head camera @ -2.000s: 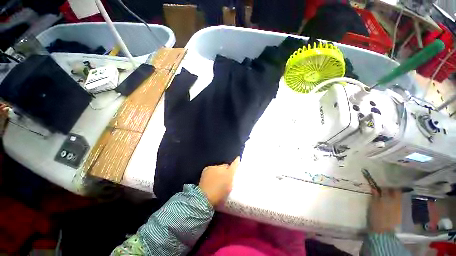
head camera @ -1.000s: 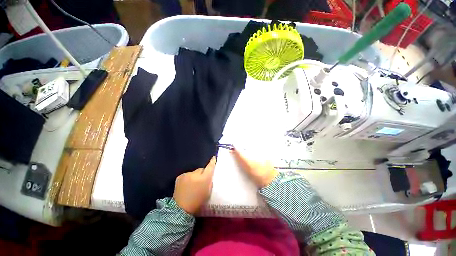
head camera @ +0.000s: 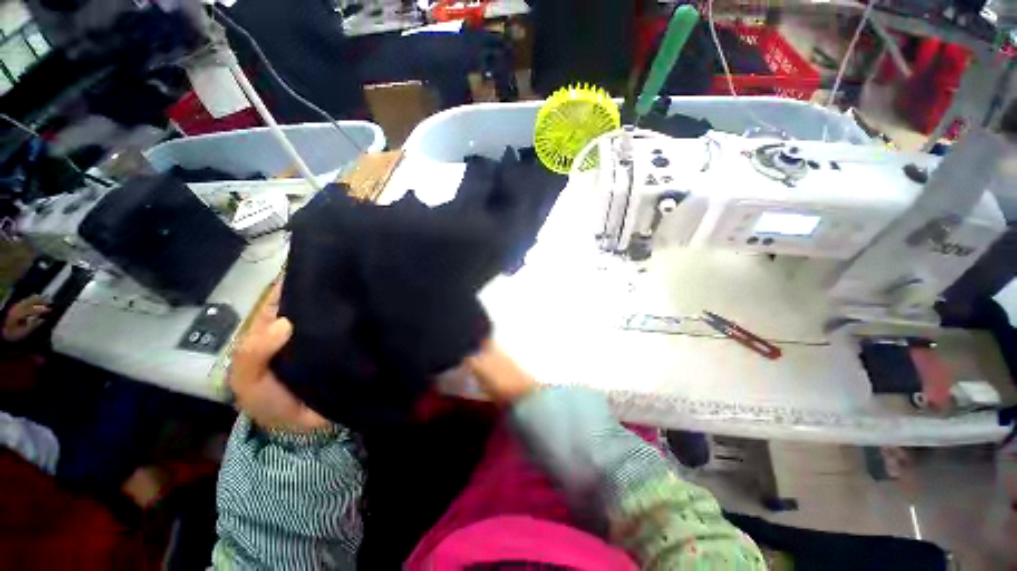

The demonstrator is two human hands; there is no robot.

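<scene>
A dark garment panel [head camera: 379,290] is bunched over the table's left part and front edge. My left hand [head camera: 268,374] grips its left edge, thumb on top. My right hand [head camera: 500,373], slightly blurred, holds its lower right edge; the fingertips are partly hidden by the cloth. Thread snips [head camera: 743,334] with red handles and dark blades lie flat on the table right of the needle. The white sewing machine [head camera: 714,206] stands to the right, with no cloth seen under its needle.
A lime-green fan [head camera: 575,128] and a green rod [head camera: 668,61] stand by the machine head. Pale blue bins [head camera: 446,132] with dark cloth are behind. A tray [head camera: 981,363] with small items is at right. A cardboard strip [head camera: 374,175] is partly covered. Another person's hand [head camera: 25,317] shows far left.
The panel has been gathered up and shifted left, covering part of the cardboard. My left hand moved left with it. The snips, in my right hand earlier, now lie on the table.
</scene>
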